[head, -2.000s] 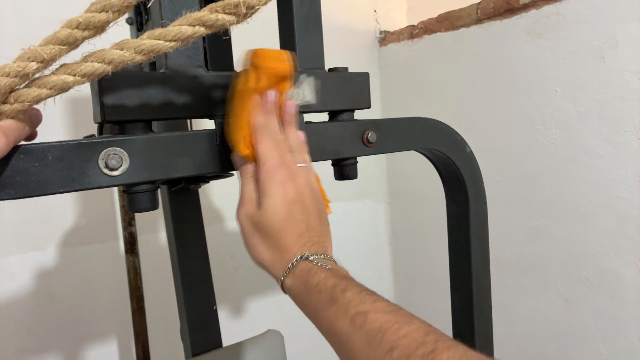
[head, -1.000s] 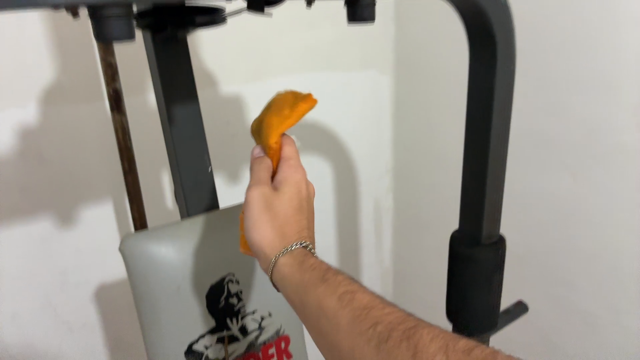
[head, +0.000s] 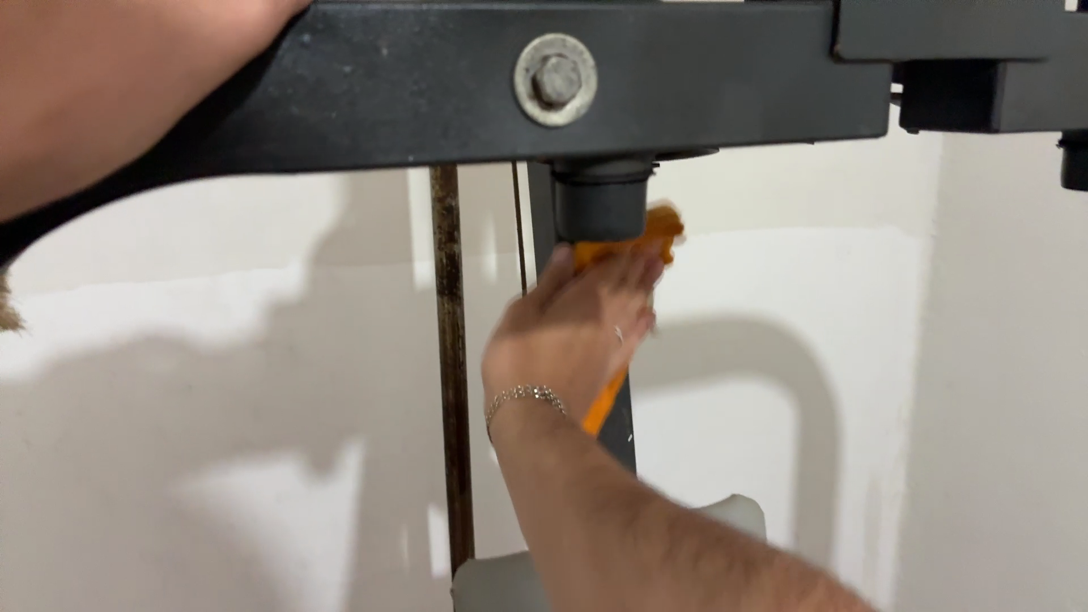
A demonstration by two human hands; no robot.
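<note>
My right hand (head: 578,323), with a chain bracelet at the wrist, holds an orange cloth (head: 663,229) against a dark upright metal post (head: 619,442), just below a round black end cap (head: 600,200). Part of the cloth hangs below the palm. At the upper left my left hand (head: 127,76) lies over the dark horizontal frame beam (head: 382,93); it is cut off by the edge, so its fingers are hidden. A bolt with a washer (head: 556,80) sits in the beam.
Left of the post stands a rusty metal rod (head: 452,365), with a thin cable (head: 519,229) beside it. A grey padded backrest (head: 501,582) is low in view. At the left edge a bit of rope (head: 8,310) shows. A white wall (head: 1003,382) is behind.
The right hand with the orange cloth has gone from in front of the backrest to the post under the beam. The left hand, out of view one second ago, shows again. The view has shifted.
</note>
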